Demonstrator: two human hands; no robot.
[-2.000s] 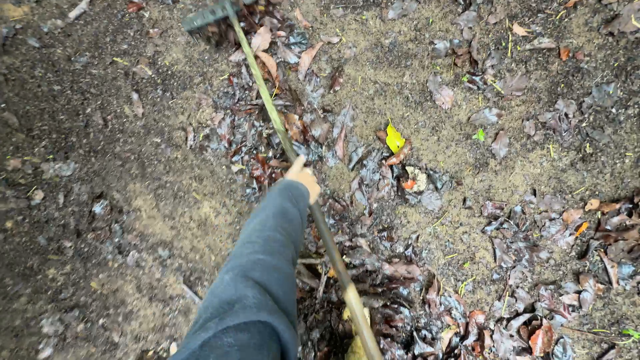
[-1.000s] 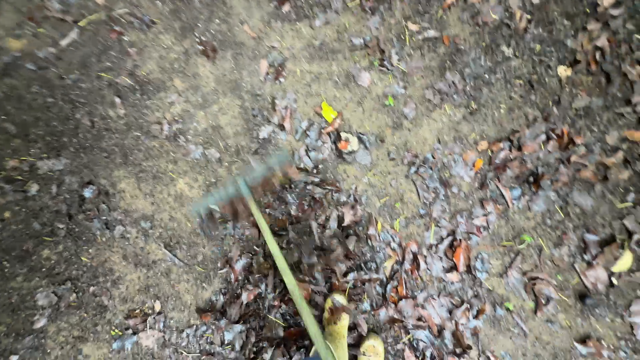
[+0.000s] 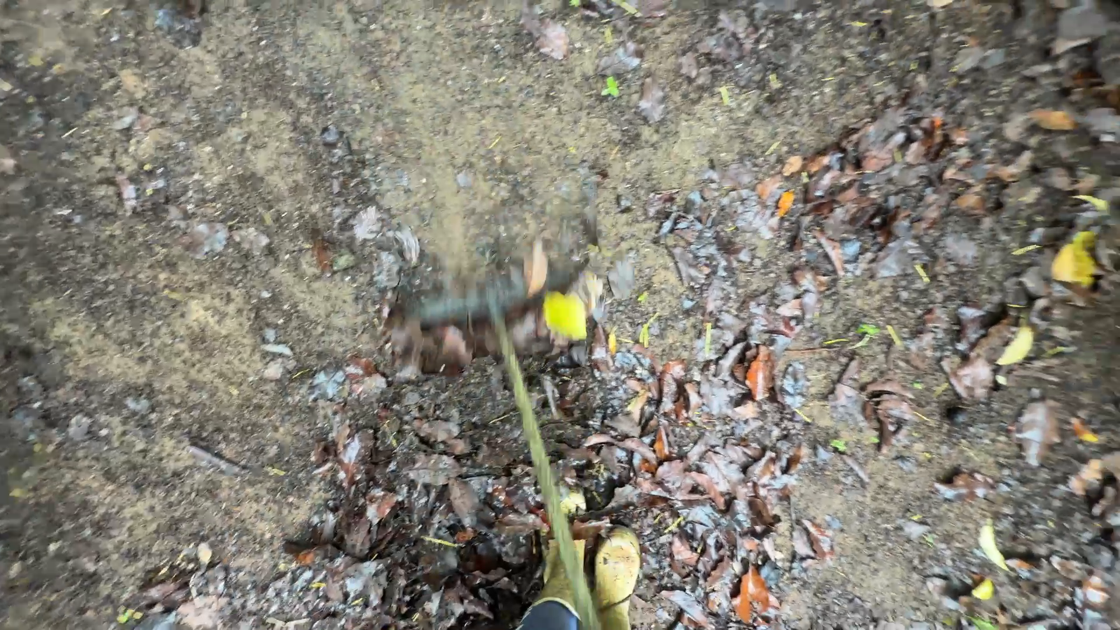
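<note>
A rake with a greenish head (image 3: 464,302), blurred by motion, lies across the ground near the middle of the view. Its long yellow-green handle (image 3: 538,442) runs down to the bottom edge, between and partly over my boots. Brown wet leaves (image 3: 446,346) are bunched along the near side of the head. A bright yellow leaf (image 3: 564,315) is at the right end of the head. Neither of my hands shows in the frame, so what they hold is hidden.
Two yellowish boots (image 3: 617,560) stand at the bottom centre among dead leaves (image 3: 700,472). More leaf litter (image 3: 884,166) stretches to the upper right. Bare sandy soil (image 3: 175,350) shows at the left, with a small stick (image 3: 216,458) on it.
The rake head has come from the far upper left toward my boots, with leaves now against it. My sleeved arm and hand, seen on the handle two seconds ago, have left the view.
</note>
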